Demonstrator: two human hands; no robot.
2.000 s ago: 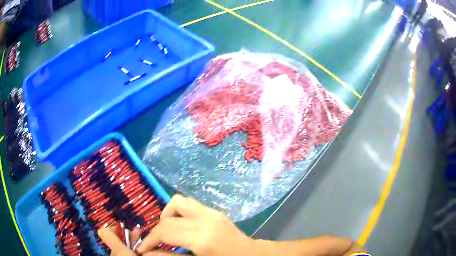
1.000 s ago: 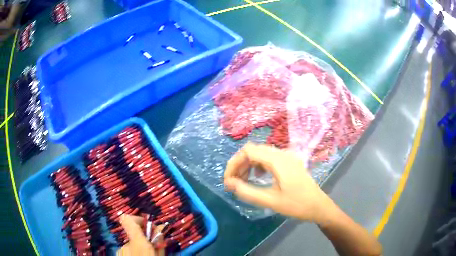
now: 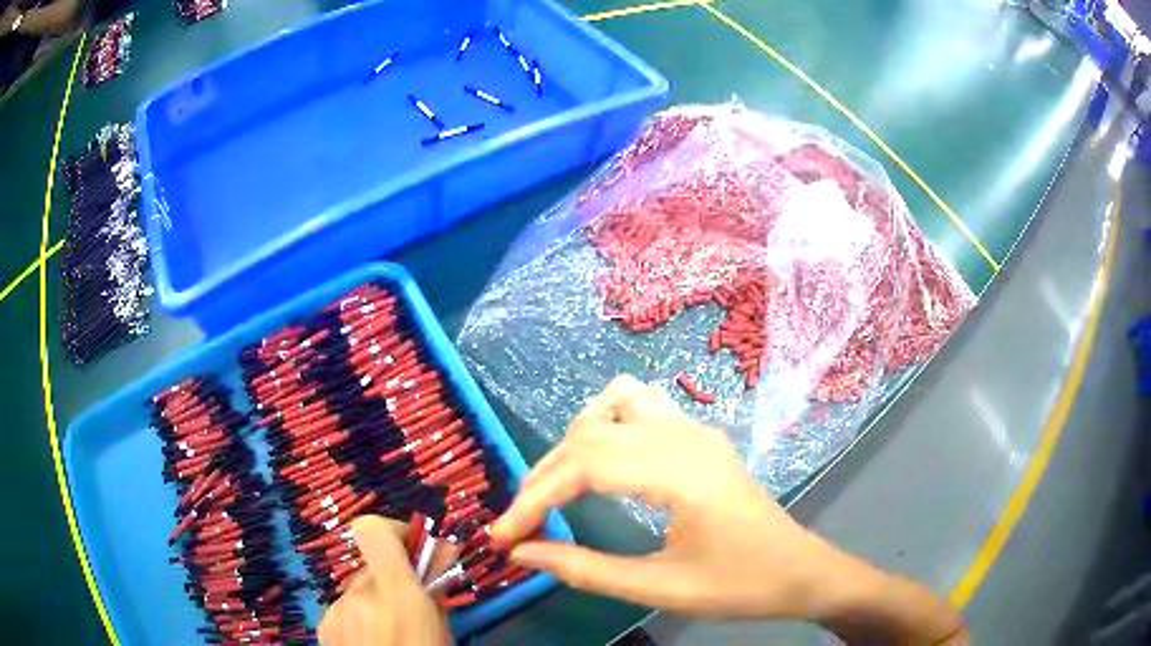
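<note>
My left hand (image 3: pixel 386 596), cut off by the bottom edge, holds a few black-and-white rods (image 3: pixel 436 555), at least one with red on it, over the tray. My right hand (image 3: pixel 669 511) is just right of it. Its thumb and forefinger are pinched at the rods, on what looks like a small red sleeve (image 3: pixel 501 540), mostly hidden by the fingertips. The light blue tray (image 3: pixel 107 469) holds rows of red-and-black assembled pieces (image 3: pixel 303 435). A clear bag (image 3: pixel 555 331) of red sleeves (image 3: pixel 669 259) lies open to the right of the tray.
A larger blue bin (image 3: pixel 290 202) behind the tray holds several loose rods (image 3: pixel 452 133). A pile of black-and-white rods (image 3: pixel 107 252) lies left of the bin. Small red-and-black bundles (image 3: pixel 109 53) lie farther back. The bench edge and grey floor (image 3: pixel 972 467) are on the right.
My right hand has moved from over the bag's near edge left and down to my left hand. The tray, bin and bag appear shifted right and slightly up as the view turned.
</note>
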